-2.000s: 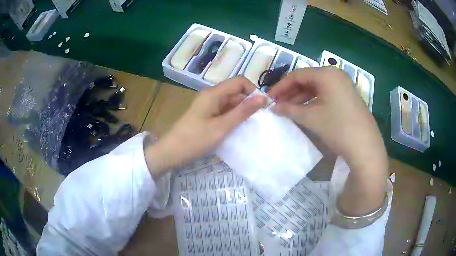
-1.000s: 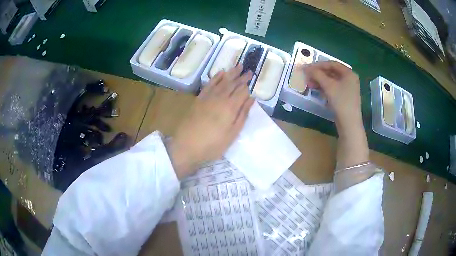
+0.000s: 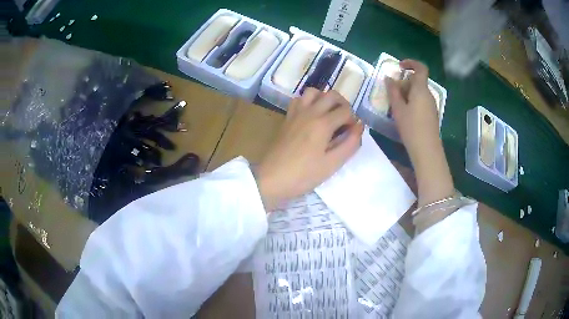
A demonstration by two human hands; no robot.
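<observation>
My left hand (image 3: 312,146) is bent over the near edge of the middle tray, with the white label sheet (image 3: 368,193) at its fingers. My right hand (image 3: 415,109) is over the third tray (image 3: 384,119), thumb and finger together at the cream device (image 3: 382,84); whether they hold a sticker cannot be seen. The middle tray (image 3: 279,95) holds two cream bars with a black cable (image 3: 324,70) between them. The left tray (image 3: 215,76) holds two cream bars and a dark cable.
A clear bag of black cables (image 3: 140,137) lies at left. Printed label sheets (image 3: 306,268) lie below my hands. Another tray (image 3: 490,165) stands on the green belt at right. A white card (image 3: 342,19) stands behind. A white roll (image 3: 529,290) lies at lower right.
My hands no longer meet at the label sheet. My right hand has moved to the third tray and is now higher over its device. My left hand has gone from flat to bent.
</observation>
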